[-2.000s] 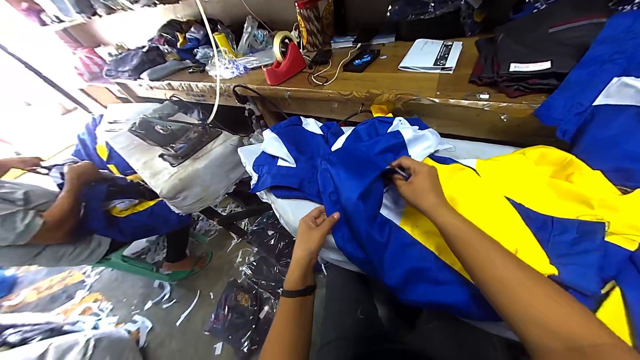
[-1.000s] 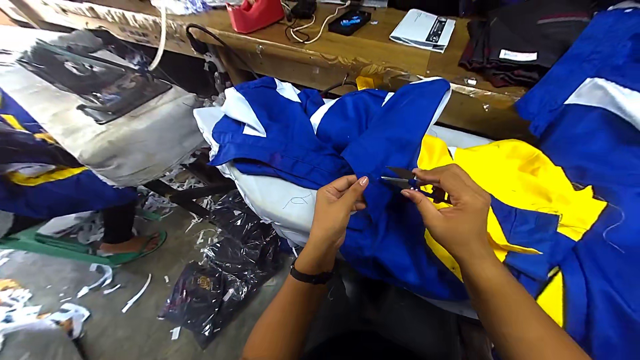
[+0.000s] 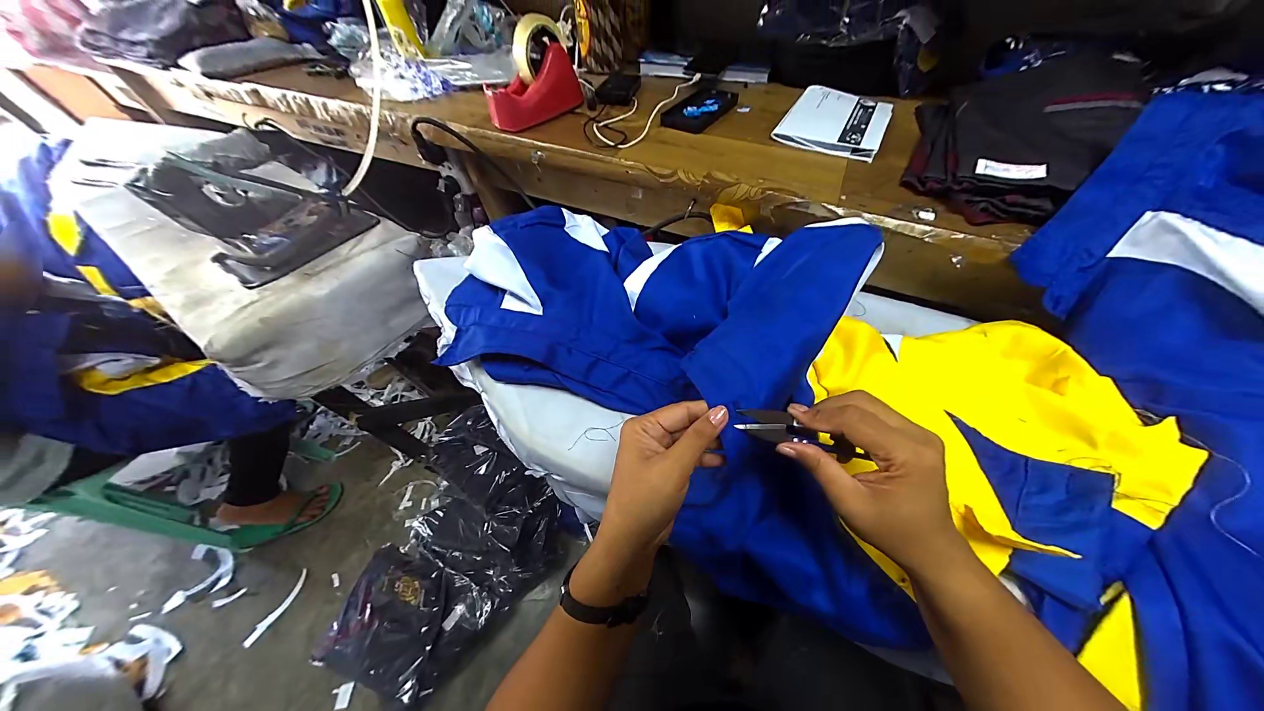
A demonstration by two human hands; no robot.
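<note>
My right hand point(image 3: 874, 469) holds small thread snips point(image 3: 775, 427), their two blades apart and pointing left. Close to the tips, my left hand point(image 3: 676, 444) has thumb and forefinger pinched together; whether a thread lies between them is too small to tell. Under both hands spreads a blue garment with white panels point(image 3: 612, 306), draped over a padded board with a pale cover point(image 3: 543, 415). Yellow cloth point(image 3: 1007, 385) with blue parts lies to the right of my right hand.
Behind runs a wooden table point(image 3: 770, 178) with a red tape dispenser point(image 3: 538, 89), a phone, a booklet and folded dark clothes point(image 3: 1027, 128). An iron point(image 3: 296, 222) rests on a padded board at left, near a seated person. Plastic-wrapped garments point(image 3: 425, 583) and scraps lie on the floor.
My left hand has let the blue cloth go and come up beside the snips. The snips, held over the cloth at first, now point at my left fingertips.
</note>
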